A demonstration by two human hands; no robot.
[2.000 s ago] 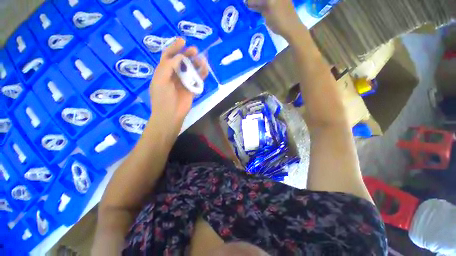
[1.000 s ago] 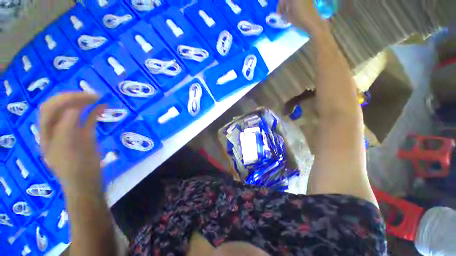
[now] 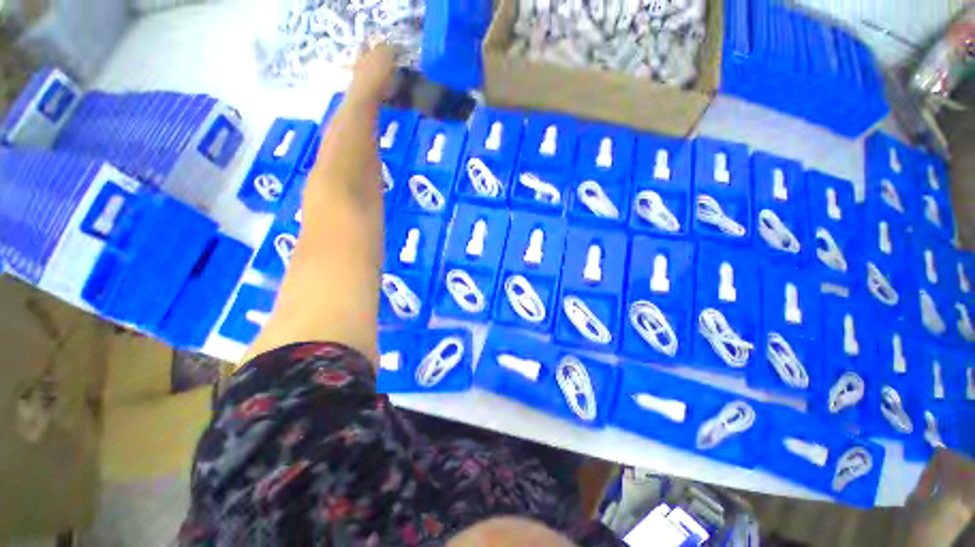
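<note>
My left hand [image 3: 373, 73] reaches to the far side of the table, at the near edge of a loose pile of white cables [image 3: 321, 37]. It is small and blurred, and I cannot tell whether its fingers hold a cable. Blue insert trays [image 3: 521, 267] lie in rows in front of me, many with a white car charger [image 3: 596, 263] and a coiled white cable [image 3: 653, 327]. My left forearm hides some trays on the left. My right hand is not in view.
An open brown charger carton [image 3: 599, 91] stands at the back, with stacked blue trays [image 3: 802, 69] to its right. Finished boxes [image 3: 150, 134] stand in rows at the left beside spare blue trays [image 3: 160, 262]. An open carton of packaging [image 3: 668, 524] is below the table's front edge.
The view has turned left and up, showing the cable pile and charger carton. My left hand has moved from over the trays to the pile. My right hand has left the view.
</note>
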